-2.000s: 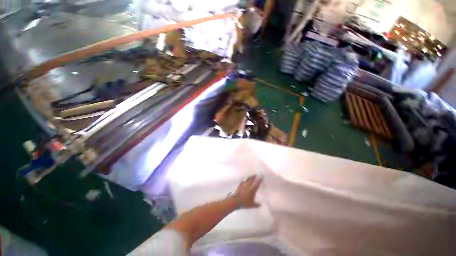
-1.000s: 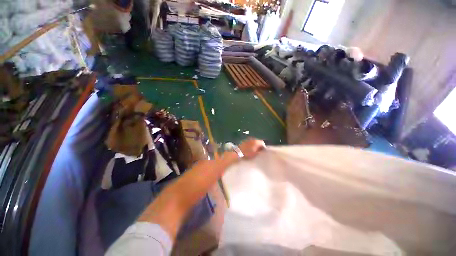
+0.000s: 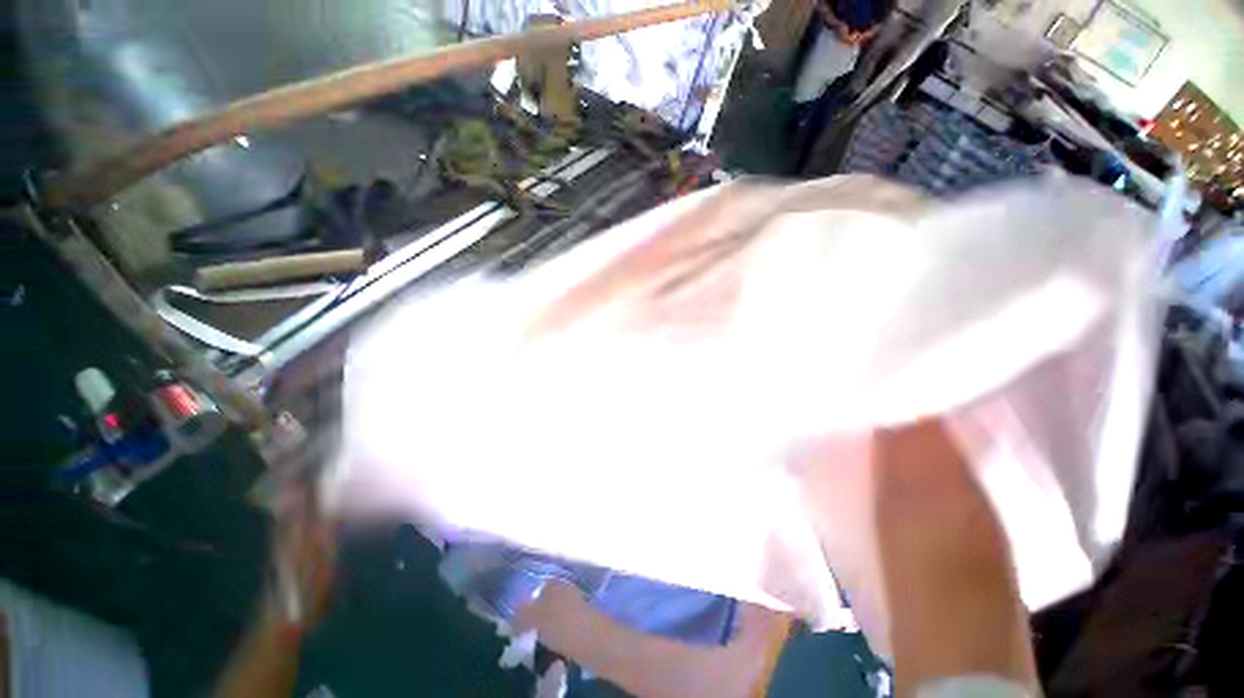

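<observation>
A large white marker paper (image 3: 614, 409), bright and partly blurred, is spread in the air across the middle of the view, with folds at its right side. My left hand (image 3: 303, 532) is blurred at the lower left, at the paper's left edge, and appears closed on it. My right forearm (image 3: 948, 559) rises from the lower right into the paper; the right hand itself is hidden in the paper's folds, so its grip does not show.
A long table (image 3: 89, 293) with a wooden rail (image 3: 409, 93) and long strips lies at left. Striped sacks (image 3: 941, 143) stand behind the paper. Dark rolls (image 3: 1194, 409) lie at right. Brown and blue pieces (image 3: 655, 648) lie below the paper. A person (image 3: 832, 48) is partly visible at the top.
The view has swung back left. The paper has risen and now spreads across the middle. My left hand has moved to the far left, and my right forearm has come into view.
</observation>
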